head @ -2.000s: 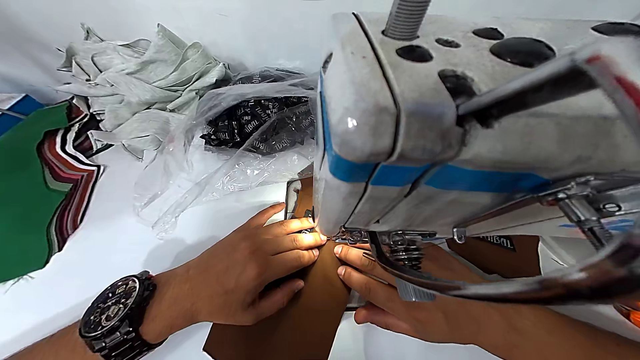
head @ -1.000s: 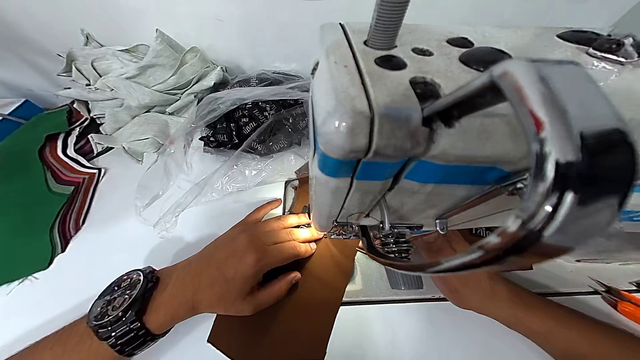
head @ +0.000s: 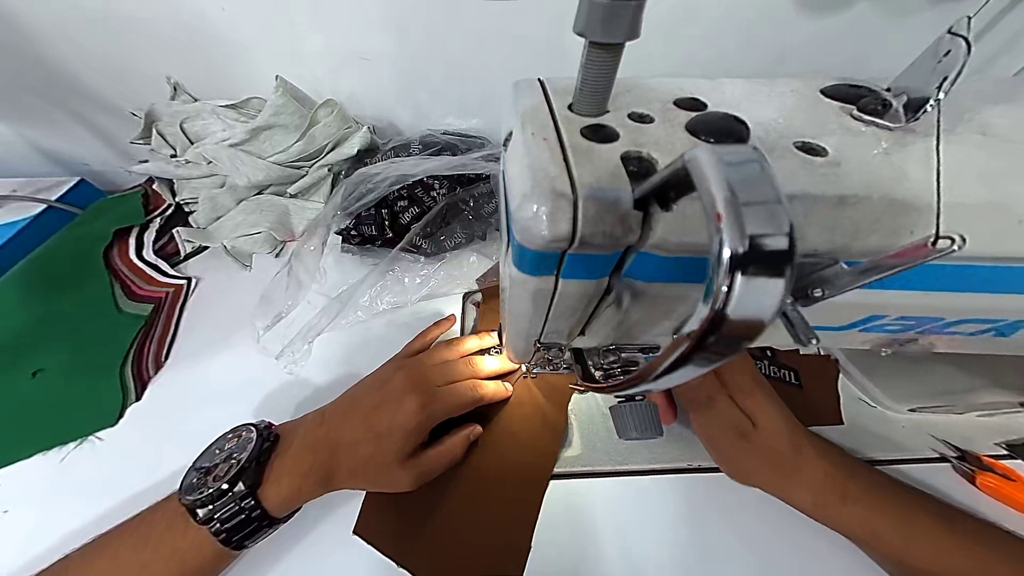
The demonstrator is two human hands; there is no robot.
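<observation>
A brown fabric piece (head: 488,480) lies under the presser foot (head: 548,360) of a white and blue Jack sewing machine (head: 664,224). My left hand (head: 400,408), with a black watch on the wrist, presses flat on the fabric, its fingertips beside the lit needle area. My right hand (head: 736,416) is under the machine arm, right of the needle; its fingers are largely hidden behind the chrome guard and machine head, so whether they grip anything does not show. Near it, a black label (head: 776,370) with writing lies on brown fabric (head: 820,388) under the arm.
Orange-handled thread snips (head: 996,480) lie at the right edge. Behind my left hand are a clear plastic bag (head: 384,272) with black printed pieces and a heap of pale grey fabric (head: 256,160). Stacked green and multicoloured fabric (head: 72,320) sits at the left.
My right hand has moved from the fabric by the needle to the right, under the machine arm. My left hand remains on the brown fabric. The view has shifted, showing more of the machine.
</observation>
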